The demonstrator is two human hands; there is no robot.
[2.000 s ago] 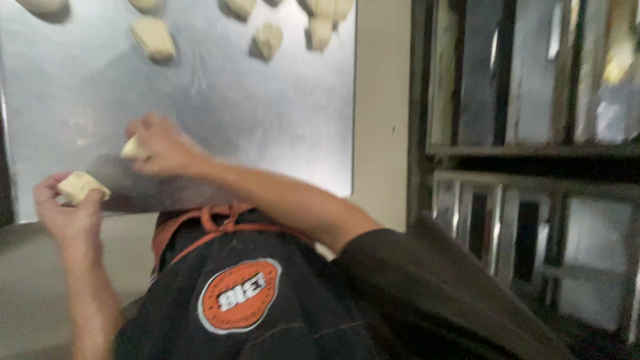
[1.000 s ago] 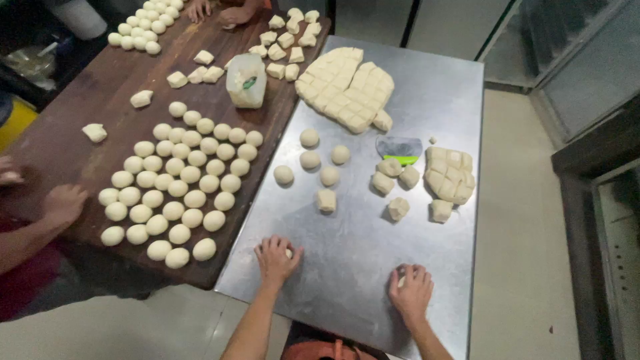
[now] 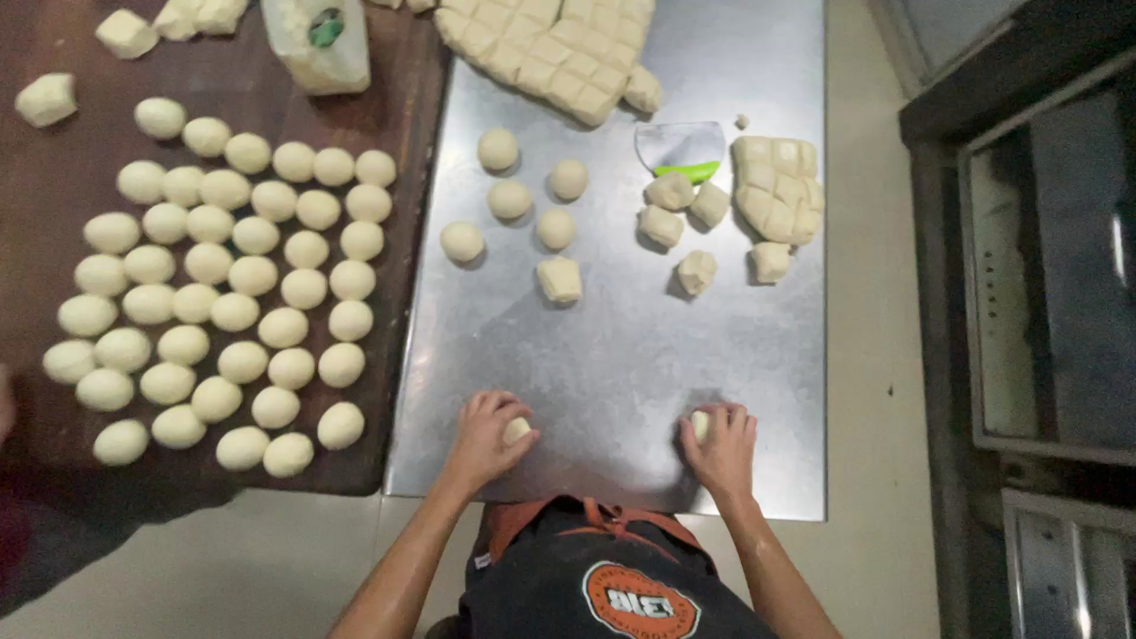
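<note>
Near the front edge of the steel table (image 3: pixel 612 355), my left hand (image 3: pixel 491 437) cups a piece of dough (image 3: pixel 516 431), which shows beside the thumb. Farther right, my right hand (image 3: pixel 723 444) curls over another piece of dough (image 3: pixel 701 426). Both pieces are mostly hidden by the fingers. Ahead of my left hand lie several smooth dough balls (image 3: pixel 509 201) and one angular dough piece (image 3: pixel 559 280). Ahead of my right hand are loose dough lumps (image 3: pixel 697 272) beside a clear scraper with a green edge (image 3: pixel 688 169). A small scored dough slab (image 3: pixel 777 191) lies at the right.
A large scored dough slab (image 3: pixel 550 53) covers the table's far part. At the left, a dark wooden table (image 3: pixel 399 115) bears rows of dough balls (image 3: pixel 235 312), cut dough pieces (image 3: pixel 46 99) and a translucent container (image 3: pixel 328 53). Metal-framed cabinets (image 3: pixel 1056 266) stand to the right.
Two seconds ago my hands held dough near each other at the table's front edge; now they are wide apart, each over dough on the steel. The view has shifted greatly.
</note>
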